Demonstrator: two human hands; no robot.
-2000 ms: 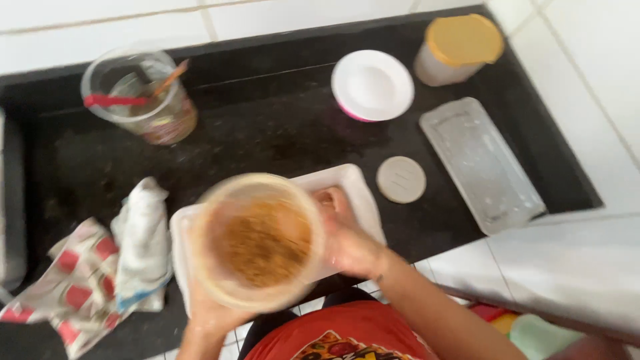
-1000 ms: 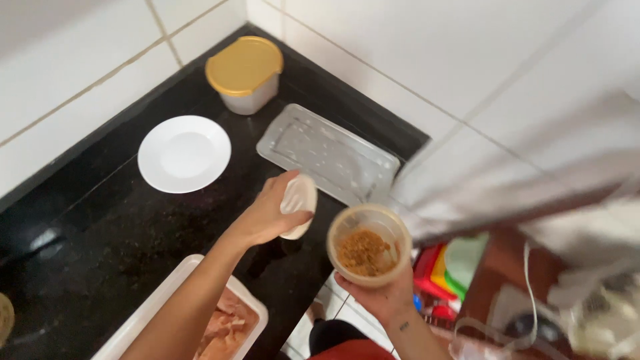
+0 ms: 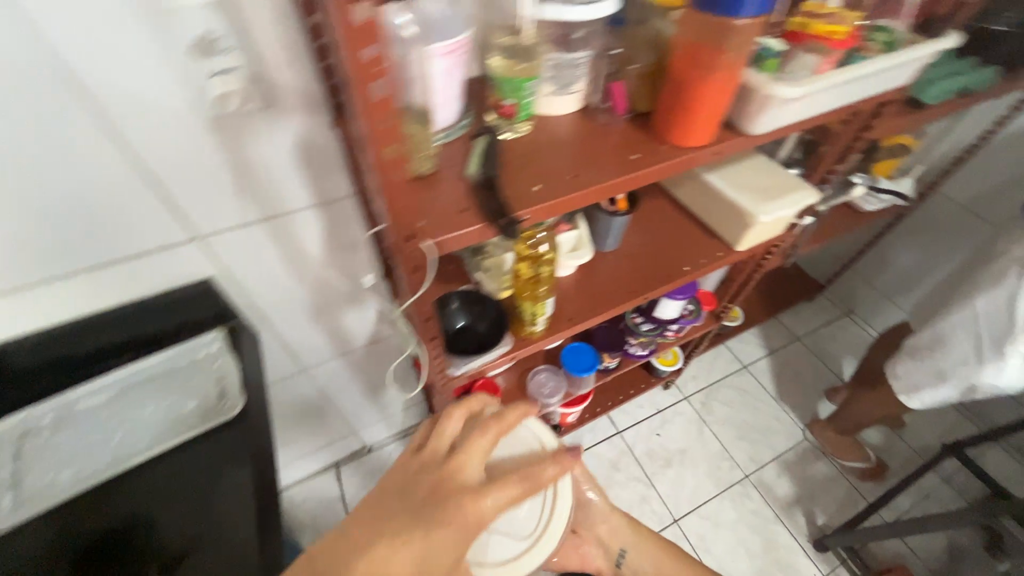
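Observation:
A round white plastic lid [image 3: 524, 512] sits over the round tub between my two hands, at the bottom centre. From the left, my left hand [image 3: 448, 480] lies on top of the lid, its fingers spread across it. My right hand [image 3: 588, 520] grips the tub from the right and below, mostly hidden behind the lid. The tub's wall and its contents are covered by the lid and my hands. Whether the lid is pressed fully down cannot be told.
A red-brown metal shelf unit [image 3: 592, 176] holds bottles, an orange container [image 3: 704, 72], a cream box [image 3: 744, 196] and a black bowl [image 3: 472, 320]. At left, a translucent tray [image 3: 120, 424] lies on the black counter [image 3: 200, 496]. A person [image 3: 872, 416] stands at right.
The view has swung right from the counter to the shelves. One second ago the lid was in my left hand, apart from the open tub; now it is over the tub.

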